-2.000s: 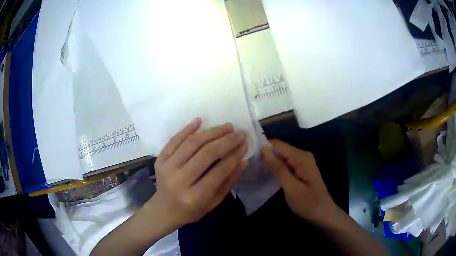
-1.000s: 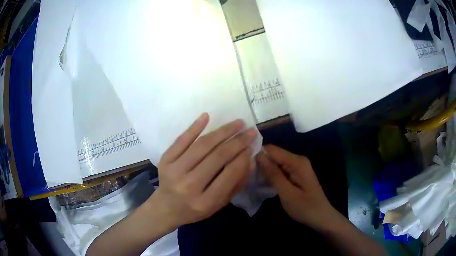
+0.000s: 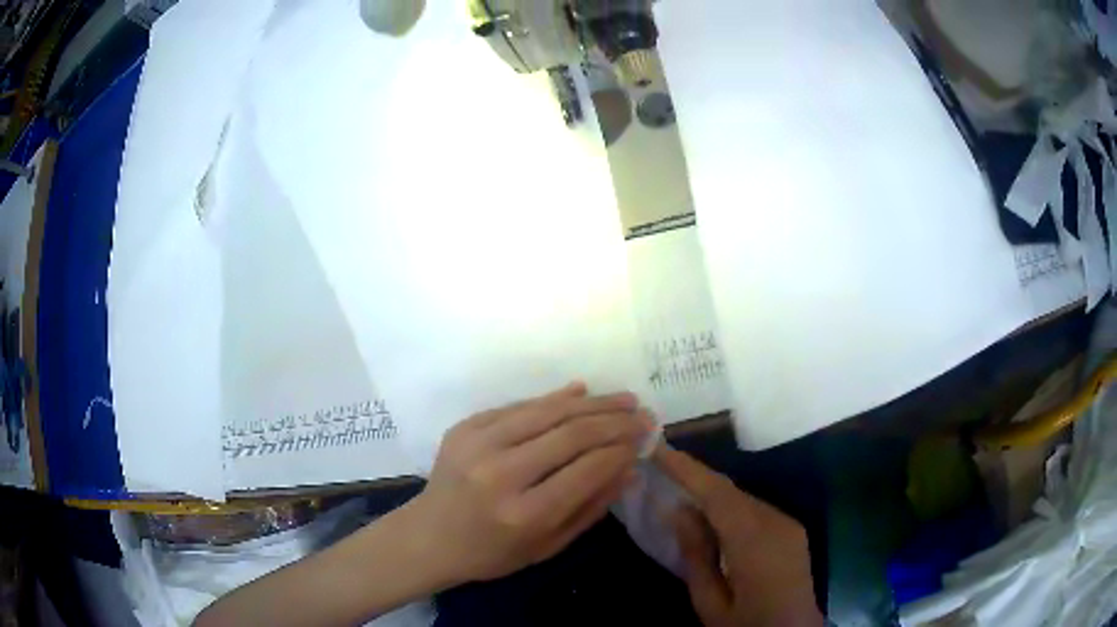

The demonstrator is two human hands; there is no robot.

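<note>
A white garment panel [image 3: 490,270] lies on the machine table and runs from the needle area down to the front edge. The presser foot [image 3: 571,98] shows at the panel's right edge in the lamp glow. My left hand [image 3: 539,484] lies palm down on the panel's lower end, fingers together, its fingertips at the seam edge [image 3: 649,435]. My right hand [image 3: 735,539] pinches the same edge just right of them, beyond the table's front edge. The panel's end hangs below, between my hands. The fingers partly hide the pinched cloth.
A white sheet [image 3: 821,233] lies right of the needle. The needle plate [image 3: 655,184] shows between sheet and panel. A blue tray [image 3: 80,319] is at left. White strips [image 3: 1041,184] hang at right, above a white bundle [image 3: 1041,563]. A yellow bar [image 3: 1053,416] is at right.
The view has tilted up, so the machine head and presser foot now show and the table sits lower in the picture. Both hands still hold the panel's edge; the left hand lies flatter.
</note>
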